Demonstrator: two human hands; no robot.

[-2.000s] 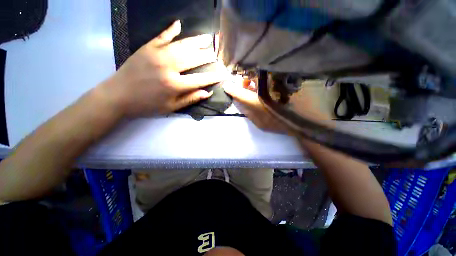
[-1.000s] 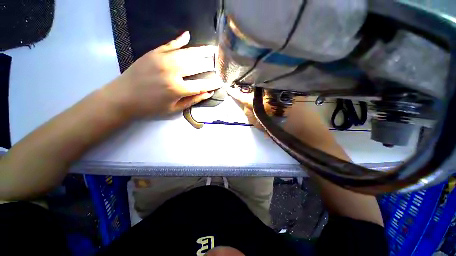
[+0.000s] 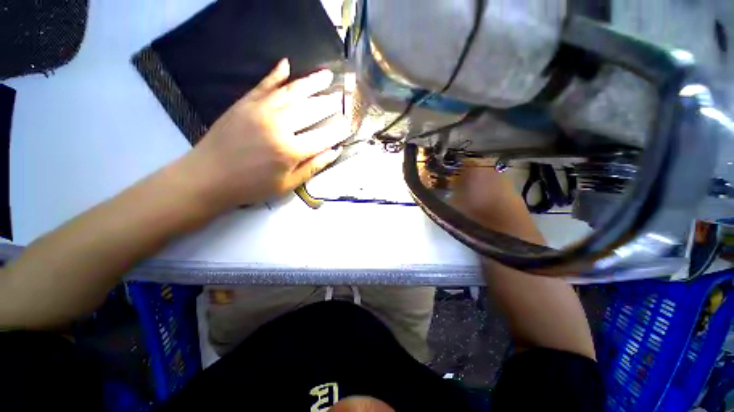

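Observation:
A dark panel with a textured strip along its left edge lies tilted on the white table. My left hand lies flat on its lower part, fingers spread, fingertips beside the brightly lit needle area. The sewing machine looms large at the upper right, and its curved metal guard hides part of my right arm. My right hand is behind the guard and under the machine head; its fingers are hidden, so its grip cannot be told.
Black looped scissor handles lie right of the needle area. Dark cut pieces lie at the table's far left. A small yellowish curved item sits below my left hand. Blue crates stand below the table edge.
The dark panel has turned from nearly upright to tilted, its far end swinging left. My left hand stays on it. My right hand has drawn back from the needle area behind the guard.

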